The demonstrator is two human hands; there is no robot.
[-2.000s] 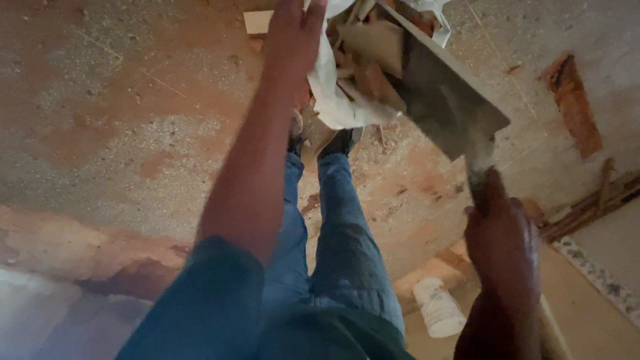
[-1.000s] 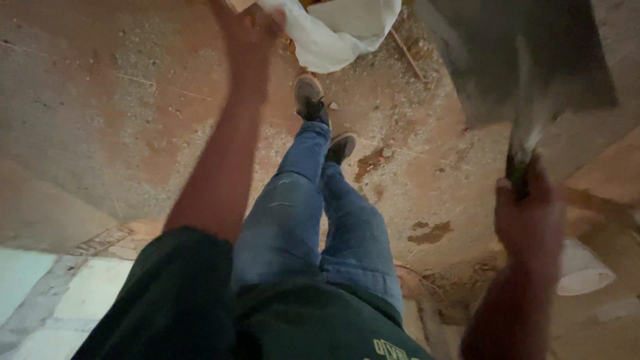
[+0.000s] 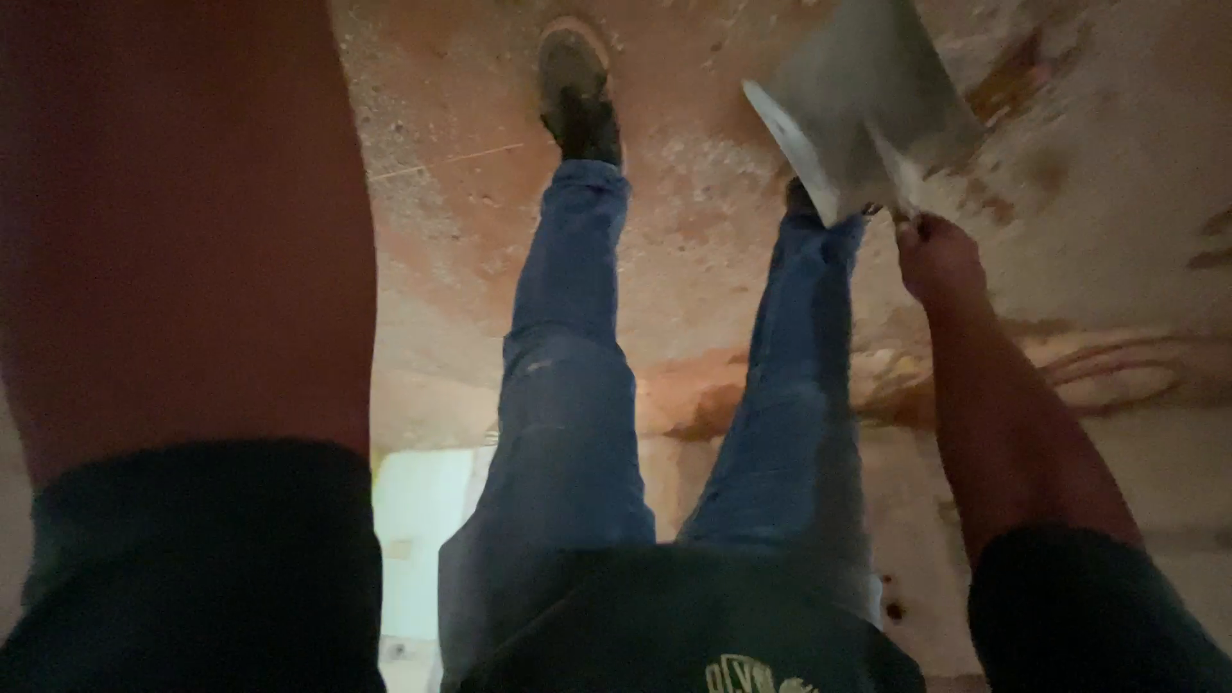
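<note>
My right hand (image 3: 941,258) grips the shaft of a flat square shovel (image 3: 857,91) at upper right, close to the blade. The metal blade has a raised side edge, hangs in front of my shoe on that side, and carries no debris that I can see. Of my left arm (image 3: 192,241) only the forearm and the dark sleeve show, large at the left side; the left hand itself is beyond the top edge of the view.
Under my feet lies a dusty, stained floor (image 3: 693,192) with fine grit. My shoe (image 3: 577,91) stands at top centre. Curved, cable-like lines (image 3: 1107,371) lie at right, near a reddish strip. A pale lit panel (image 3: 423,539) is at lower left.
The white bag, which held rubble two seconds ago, is out of view. The shovel blade has come away from it, still in my right hand. My left hand has left the view. The view has shifted greatly.
</note>
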